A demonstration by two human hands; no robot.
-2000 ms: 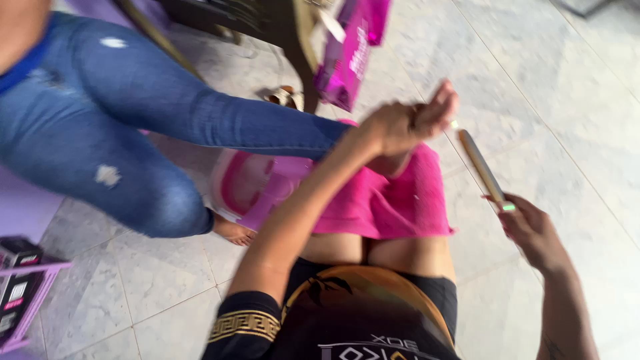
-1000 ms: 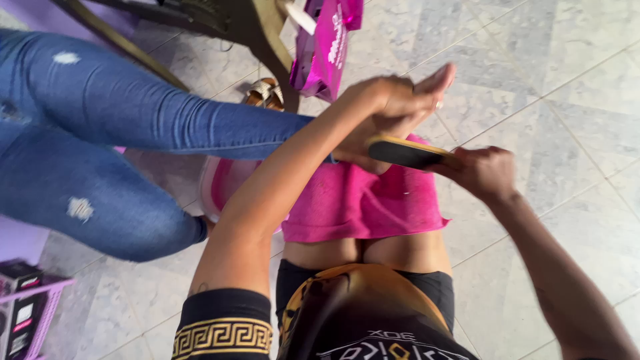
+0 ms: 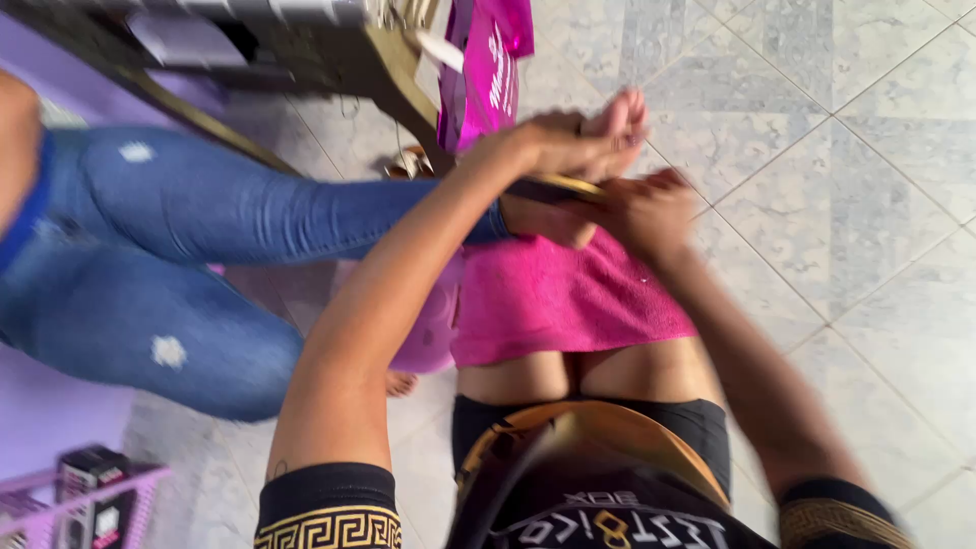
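My left hand is closed around the front of another person's bare foot, just below the toes. In my right hand is a foot file with a dark face and a yellowish edge, its blade lying against the foot's sole or side; blur hides the exact contact. The heel rests over a pink towel spread across my thighs. The person's leg, in blue jeans, reaches in from the left.
A pink basin stands on the floor left of the towel, beside the person's other foot. A magenta bag and a table leg are beyond. A purple basket holds boxes at lower left.
Two seconds ago my right hand held the file away from the foot, at the right. It has moved left, and the file is now at the foot. My left hand still holds the foot.
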